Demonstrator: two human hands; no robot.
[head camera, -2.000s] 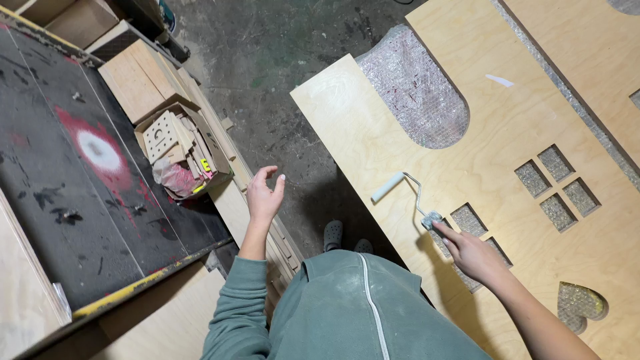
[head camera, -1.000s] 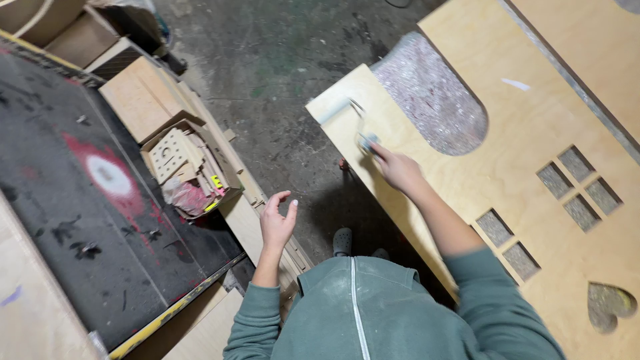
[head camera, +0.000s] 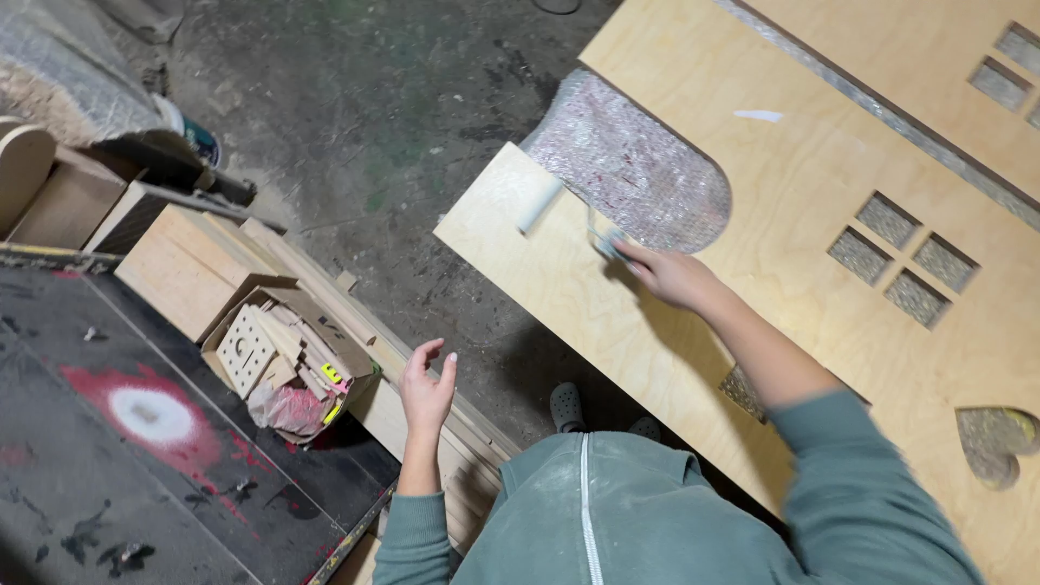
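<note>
My right hand (head camera: 670, 276) grips the handle of a small paint roller (head camera: 540, 206), whose pale sleeve rests on or just over the corner of a plywood panel (head camera: 617, 325). The panel has a rounded cutout showing bubble wrap (head camera: 642, 162), square window-like openings and a heart-shaped cutout (head camera: 995, 443). Its surface near the roller looks slightly glossy. My left hand (head camera: 426, 386) is raised, fingers apart and holding nothing, over the edge of the stacked boards at the left.
A cardboard box (head camera: 333, 317) of wood offcuts sits beside a wooden box (head camera: 191, 264) on a dark, paint-stained table (head camera: 268, 479). Long boards (head camera: 390, 357) line its edge. A second plywood panel (head camera: 894, 57) lies at the upper right. Concrete floor (head camera: 349, 146) shows between.
The roller, over the square openings two seconds ago, moved to the panel's corner, then shifted along its end toward the rounded cutout. My left hand stays raised and empty.
</note>
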